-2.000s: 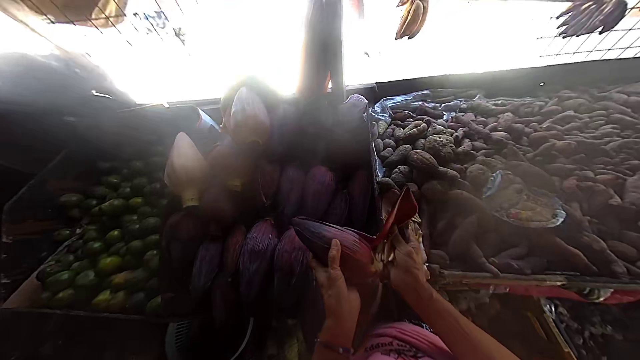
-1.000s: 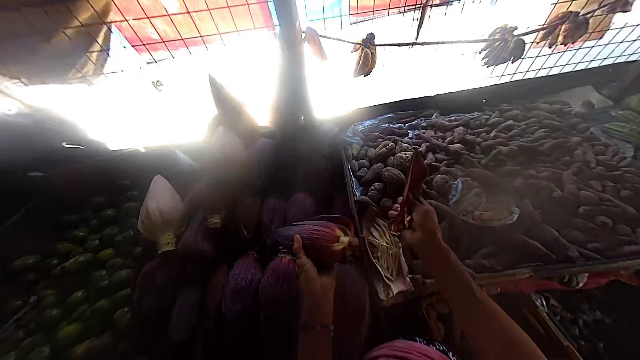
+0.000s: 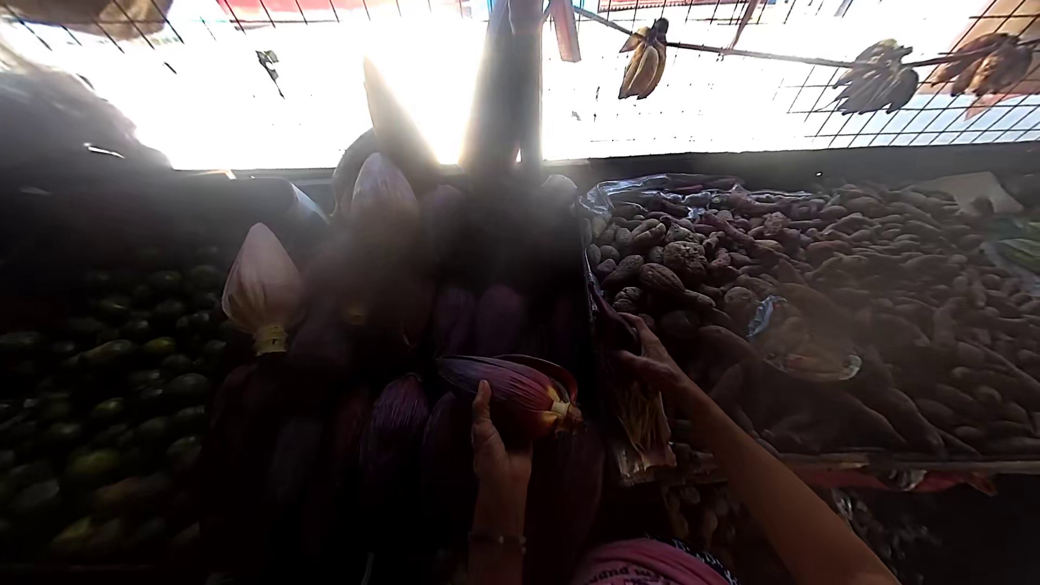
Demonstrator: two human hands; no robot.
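Note:
My left hand [image 3: 497, 443] is closed around a purple banana blossom [image 3: 512, 390] that lies on its side, its cut yellow stem end pointing right. My right hand [image 3: 650, 361] is just to the right, over the divider beside the root crops; a dark red bract [image 3: 613, 317] is at its fingers, and whether they still grip it is hard to tell in the shade. Below that hand sits a bundle of thin pale stalks [image 3: 643, 418]. More purple blossoms [image 3: 398, 414] lie left of and below the held one, and a pale blossom [image 3: 262, 284] stands tip up.
Green citrus-like fruits [image 3: 166, 382] fill the dark left side. On the right lies a broad heap of root crops [image 3: 877, 325] with a plastic-wrapped pack [image 3: 808, 357] on it. A post [image 3: 520, 89] rises at the back, and bananas [image 3: 646, 61] hang from a pole [image 3: 747, 53].
The red bract peeled up from the blossom two seconds ago came away in my right hand, which has since lowered to the divider. My left hand still holds the blossom.

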